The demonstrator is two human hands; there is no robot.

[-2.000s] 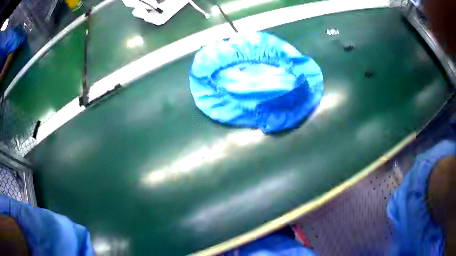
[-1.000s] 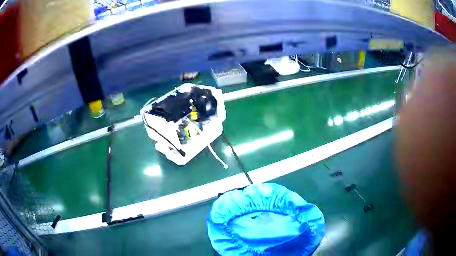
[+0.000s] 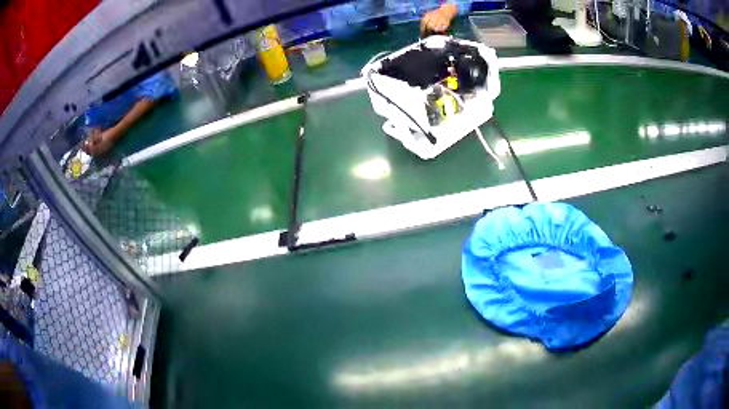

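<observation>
A light-blue gathered fabric cap [image 3: 547, 275] lies on the green bench mat [image 3: 320, 319], right of centre. A white open housing [image 3: 436, 92] with black parts and yellow pieces inside sits on the green conveyor belt [image 3: 232, 164] beyond the mat. A pale cable hangs from its near side. At the lower left edge, a blue sleeve [image 3: 68, 387] shows beside a dark, cut-off patch of my left hand or wrist [image 3: 11, 387]; its fingers are hidden. Only a blue sleeve [image 3: 703, 375] shows at the lower right; my right hand is out of the picture.
A mesh side panel [image 3: 80, 279] stands at the left. White rails [image 3: 416, 212] edge the belt. Across it are another person's hand [image 3: 438, 19] by the housing, another person's arm [image 3: 124, 128] at left, a yellow bottle [image 3: 273, 56] and a pale tray [image 3: 499, 30]. Small dark bits lie on the mat at right.
The view has swung up, then partly down and left. The blurred skin-coloured shape at right has left the picture. Another person's hand now shows behind the housing.
</observation>
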